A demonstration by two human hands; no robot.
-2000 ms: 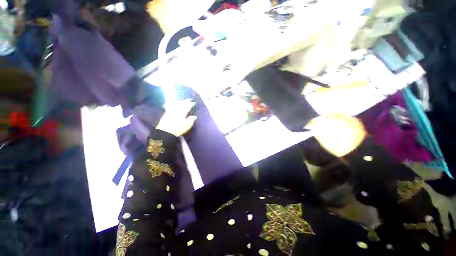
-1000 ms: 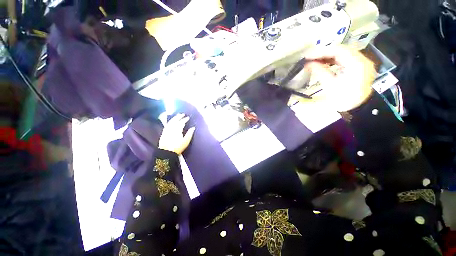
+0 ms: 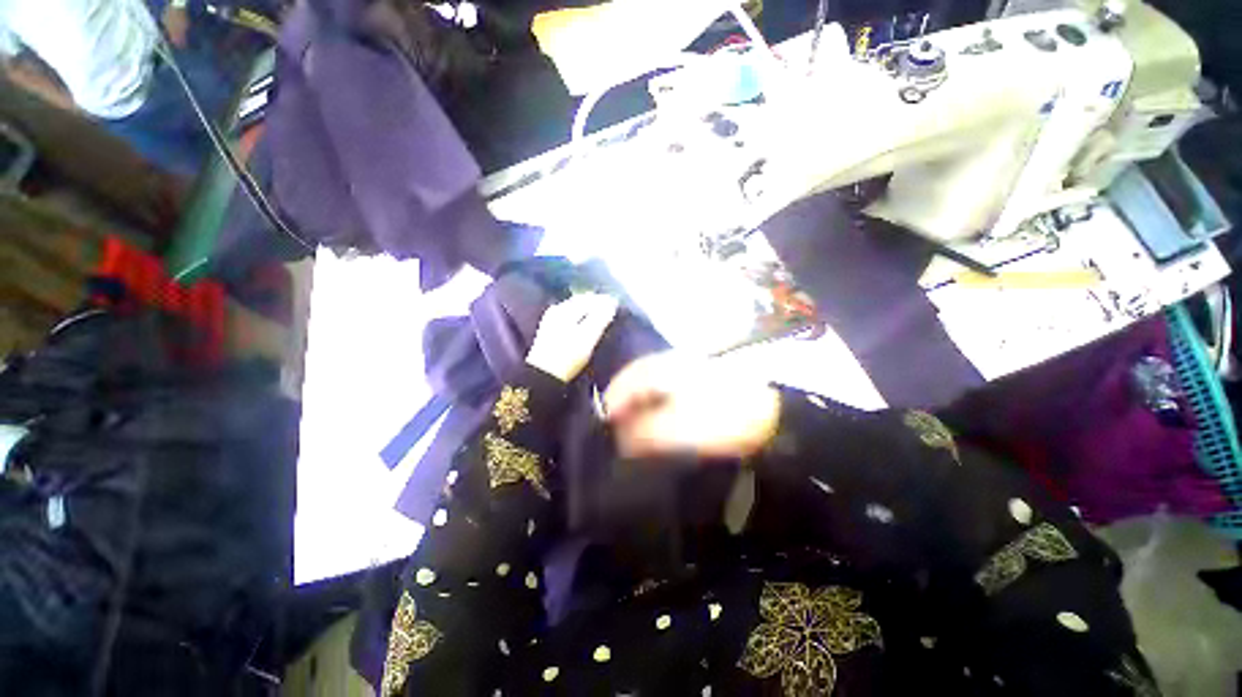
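Observation:
My left hand (image 3: pixel 574 335) lies on bunched purple fabric (image 3: pixel 497 320) at the left of the cream-white sewing machine (image 3: pixel 872 136). Its fingers point toward the bright lamp glare; whether they pinch the cloth is unclear. My right hand (image 3: pixel 695 406) is blurred, low in front of the table's edge, just right of my left hand. What it holds cannot be made out. A separate purple panel (image 3: pixel 879 300) lies under the machine arm and reaches the table's front edge. The needle area is washed out by glare. Small orange-red snips (image 3: pixel 786 311) lie on the bed.
Purple pieces (image 3: pixel 368 136) hang at the table's far left. A tan strip (image 3: pixel 1015 278) lies right of the arm. A turquoise basket (image 3: pixel 1205 409) with magenta cloth (image 3: pixel 1090 429) stands at the right. Black bundles (image 3: pixel 136 504) lie at the left. A person's light sleeve shows at the top left.
My right hand has moved from the right of the machine arm to beside my left hand. The purple panel by my left hand no longer lies flat across the table's front. The view has shifted.

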